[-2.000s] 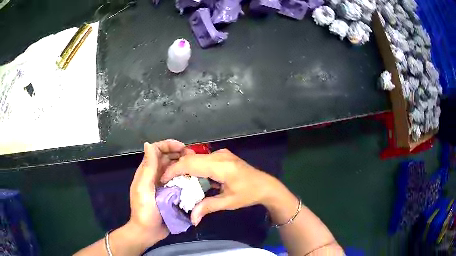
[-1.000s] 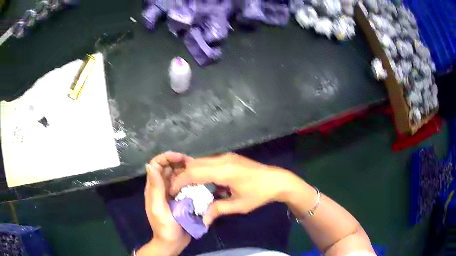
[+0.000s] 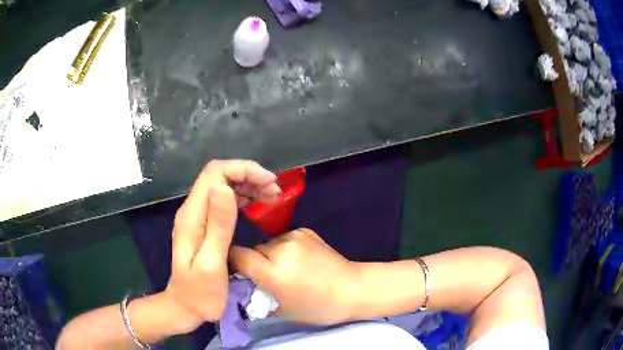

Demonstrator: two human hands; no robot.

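The joined piece is low near my lap, partly hidden by my hands. Its purple base (image 3: 236, 316) and grey-white ruffled part (image 3: 260, 304) show between them. My right hand (image 3: 300, 277) is closed over the piece from the right. My left hand (image 3: 205, 239) is at its left, its lower palm by the purple base, fingers curved above and away from the piece; its grip is unclear. The glue bottle (image 3: 251, 42) stands on the black table (image 3: 341, 96), its magenta tip up.
White paper (image 3: 75, 143) with a gold cutter (image 3: 93, 48) lies at left. A purple part (image 3: 294, 10) is at the top edge. A cardboard tray (image 3: 561, 89) of grey-white parts is at right. A red object (image 3: 277, 205) is below the table edge; blue crates (image 3: 577, 222) stand at right.
Both hands have moved with the joined piece down towards my lap. My left fingers have risen off it, and my right hand has turned over it. The view has shifted, showing more red object.
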